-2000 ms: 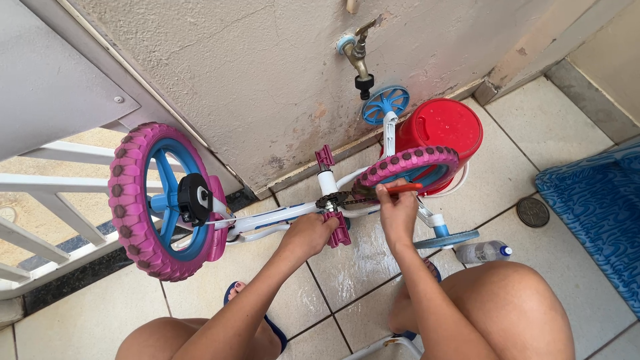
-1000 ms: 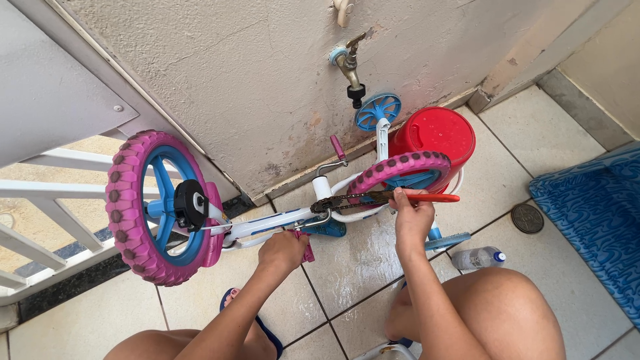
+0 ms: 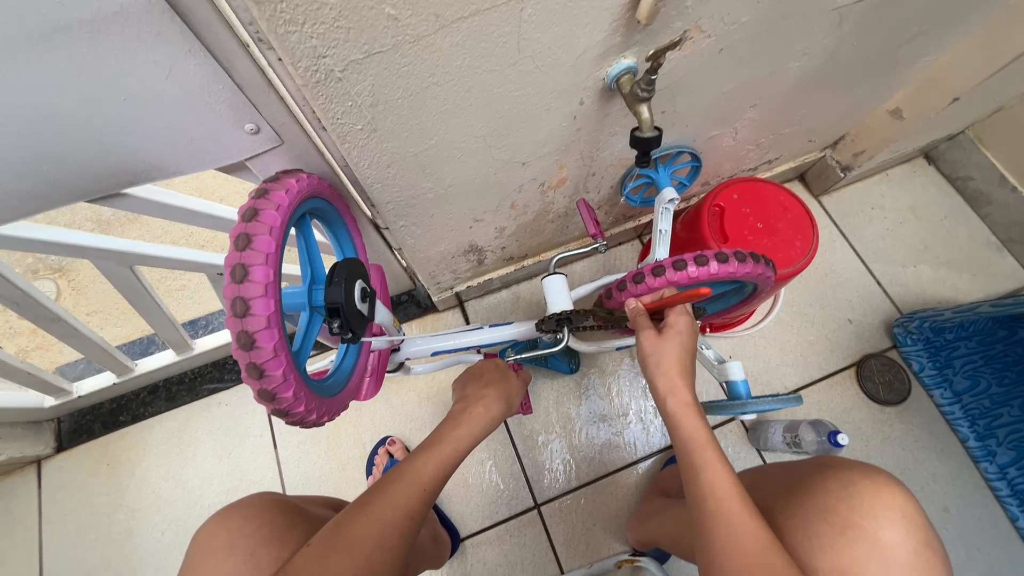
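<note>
A child's bicycle with a white frame (image 3: 472, 338) stands upside down. My left hand (image 3: 490, 390) grips a pink pedal (image 3: 524, 390) on the near crank. My right hand (image 3: 666, 344) holds a tool with an orange handle (image 3: 678, 298) at the bicycle chain (image 3: 596, 322), beside the pink rear tyre (image 3: 688, 272); the tool's working end is hidden by the fingers. The far pink pedal (image 3: 590, 219) points up toward the wall. At left is the pink front tyre (image 3: 246, 300) on a blue rim. Blue training wheels (image 3: 752, 404) flank the rear wheel.
Behind the rear wheel stands an upturned red bucket (image 3: 768, 224). A brass tap (image 3: 640, 100) juts from the wall. On the tiles are a plastic bottle (image 3: 792, 437), a round drain cover (image 3: 883, 379) and a blue mat (image 3: 972, 376). A white gate (image 3: 152, 296) borders the left side.
The cranks have turned, with my left hand on the near pedal: the far pedal, earlier close by the bottom bracket, now stands out toward the wall. The orange handle's angle in my right hand has changed.
</note>
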